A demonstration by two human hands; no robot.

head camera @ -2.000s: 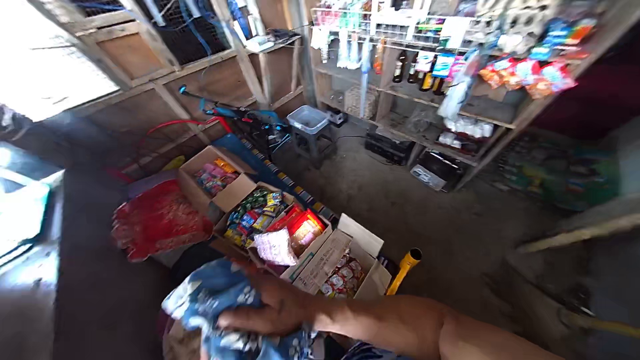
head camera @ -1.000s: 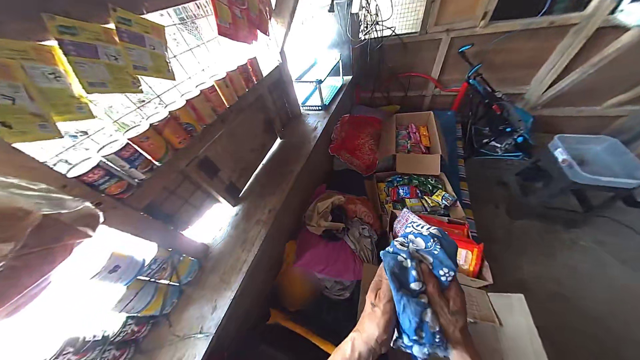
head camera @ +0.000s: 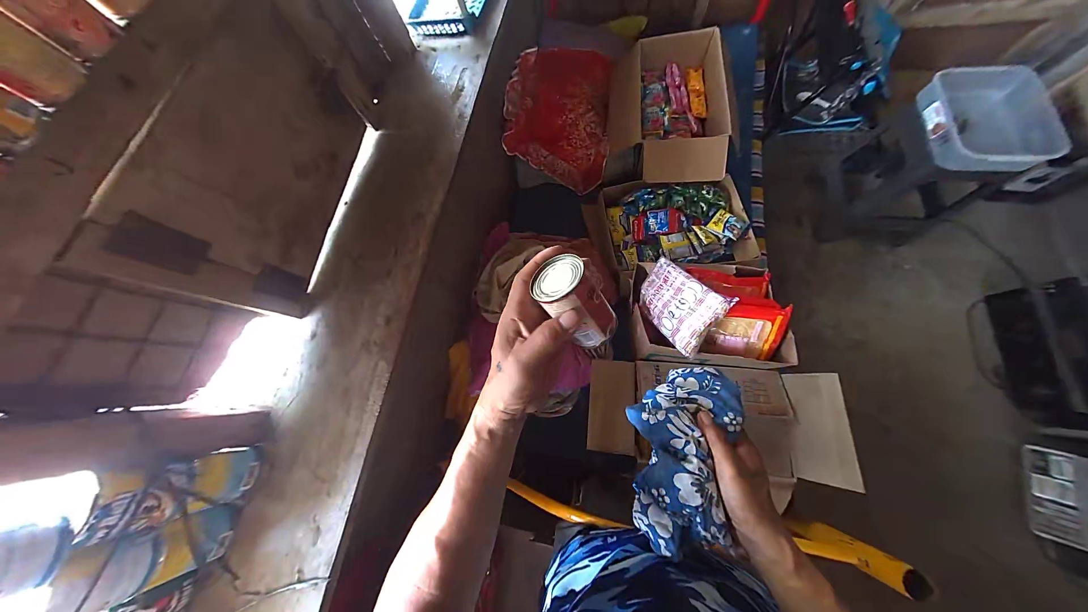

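My left hand (head camera: 527,348) grips a small metal food can (head camera: 576,299), its round lid tilted up toward me. Bunched in my right hand (head camera: 738,476) is a blue cloth with white flowers (head camera: 684,463), held over my lap and beside an open cardboard box (head camera: 765,395). The can and the cloth are apart. Just beyond the cloth, a white and pink packet (head camera: 682,306) and red packets (head camera: 744,327) fill another box.
Farther off stand a carton of colourful sachets (head camera: 671,225) and one of small packs (head camera: 686,160), next to a red pillow (head camera: 558,115). A wooden ledge (head camera: 382,289) runs along the left. At right, a clear plastic tub (head camera: 993,119) rests on a stool; a yellow tube (head camera: 858,552) lies low.
My two hands, together at the blue cloth a second ago, are now apart. The can now shows in my left hand, and the cloth is in my right. The view has turned and tilted.
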